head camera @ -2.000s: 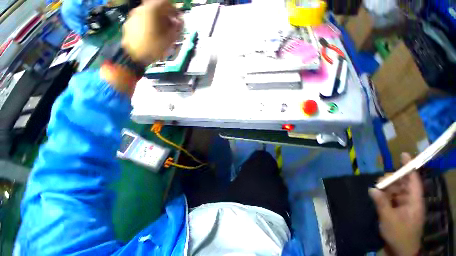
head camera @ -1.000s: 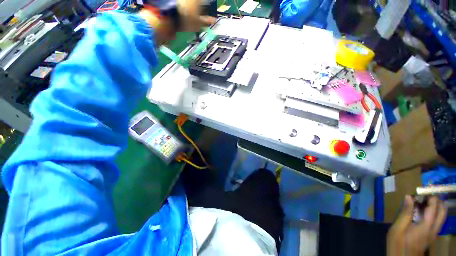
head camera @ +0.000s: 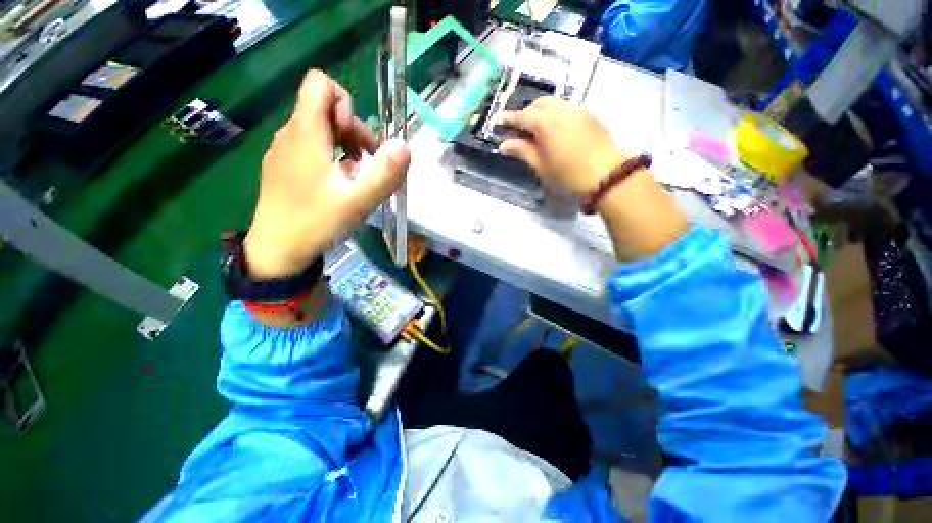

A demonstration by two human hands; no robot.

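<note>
My left hand (head camera: 322, 179) holds a thin phone frame (head camera: 399, 112) upright and edge-on, left of the machine. My right hand (head camera: 562, 148) is over the black fixture block (head camera: 498, 170), its fingertips pinching the near end of a second, metallic phone frame (head camera: 560, 69). That frame lies over the block; the hand and blur hide whether it is seated. The mint-green cover (head camera: 450, 121) is tilted open at the block's left side.
The pendant (head camera: 373, 296) and its orange cable (head camera: 441, 322) are below the machine's front-left edge. Yellow tape (head camera: 770, 146), pink sheets (head camera: 769, 232) and a black-and-white tool (head camera: 804, 298) lie at the right. Another person's blue sleeve (head camera: 654, 31) is behind.
My left hand has come back from the fixture and now holds a frame. My right hand has moved from the lower right to the fixture with its frame. The view has turned.
</note>
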